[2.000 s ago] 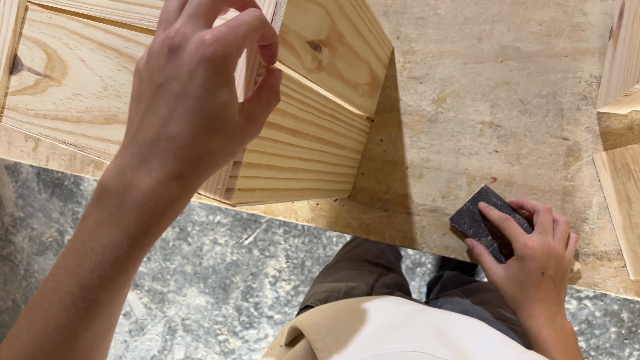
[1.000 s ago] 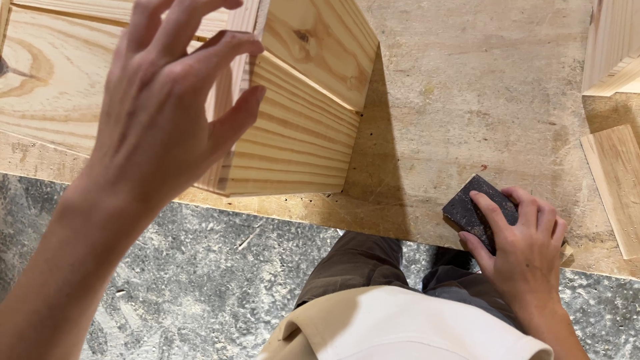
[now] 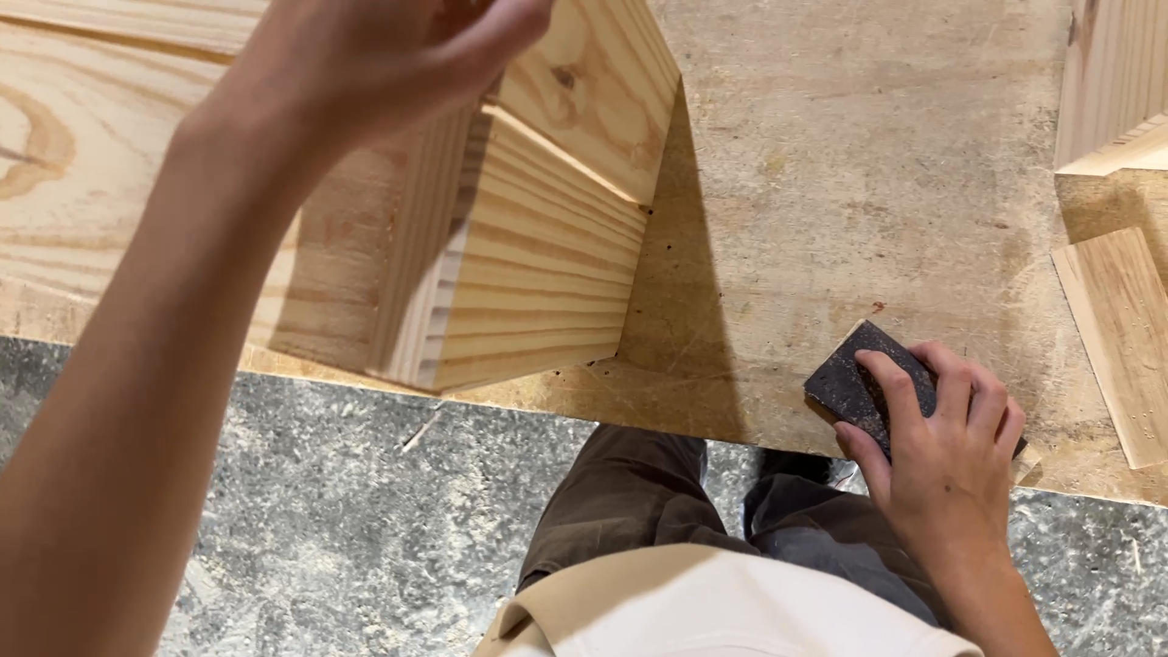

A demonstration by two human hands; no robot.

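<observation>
My right hand (image 3: 949,438) rests over a dark block, which looks like a sanding block (image 3: 849,374), on the wooden worktop near its front edge. Its fingers and thumb lie around the block. At the upper left stands a pine wood box or cabinet piece (image 3: 547,283) with grooved board joints and a knot in its side. Above it is my left hand (image 3: 392,73), cut off by the top of the view and somewhat blurred. The thumb points right; the other fingers are mostly out of view, so whether they touch the wood cannot be told.
The plywood worktop (image 3: 821,182) has its front edge just before my body. Another pine piece (image 3: 1109,91) stands at the upper right, with a loose flat wood board (image 3: 1118,338) below it. Under the edge is a grey, dust-marked floor (image 3: 365,511).
My left hand has moved up, partly out of the view, over the pine piece. My right hand stays on the dark block at nearly the same spot.
</observation>
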